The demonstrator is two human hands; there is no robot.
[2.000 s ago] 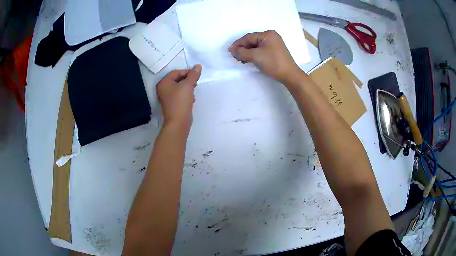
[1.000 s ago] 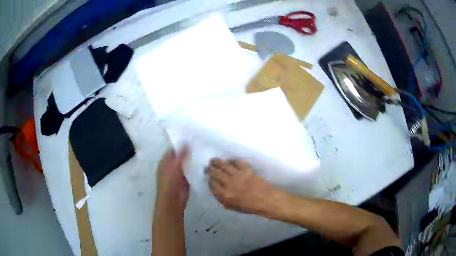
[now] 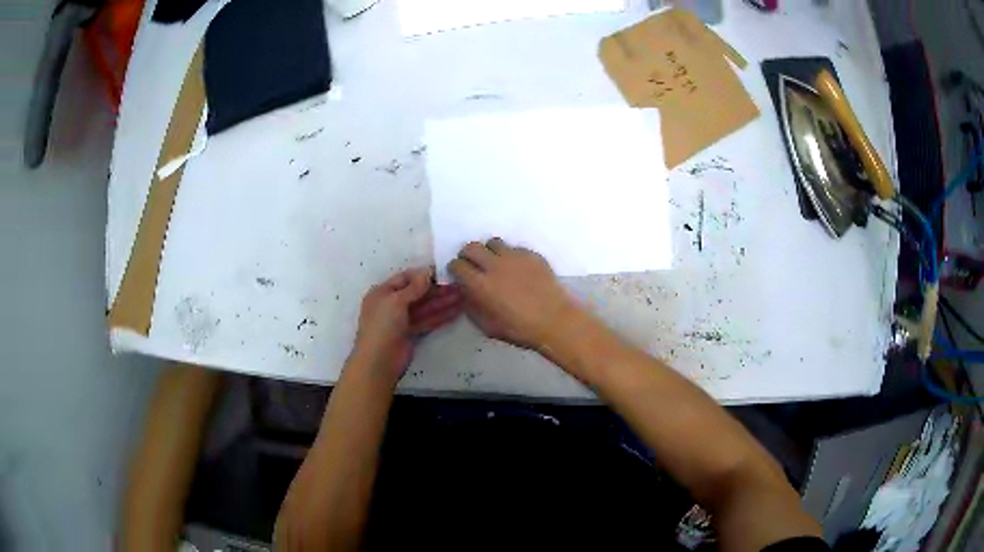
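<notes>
A white rectangular sheet (image 3: 550, 189) lies flat on the white ink-marked table in front of me. My left hand (image 3: 405, 313) is at its near left corner, with fingers pinched around the corner. My right hand (image 3: 502, 286) is beside it, fingers curled over the sheet's near edge at the same corner. Whatever lies between the fingertips is hidden. Another white sheet (image 3: 502, 13) lies at the far edge of the view, cut off by the frame.
A stack of dark cut pieces (image 3: 267, 63) lies far left beside a long brown card strip (image 3: 162, 237). Tan card templates (image 3: 691, 92) lie at the far right. A steam iron (image 3: 820, 156) with a yellow-tan handle and blue hoses rests on a dark pad at the right.
The upper white sheet has been drawn toward me and now lies apart from the other one. Both hands have come together at its near left corner. The view has shifted toward the near table edge.
</notes>
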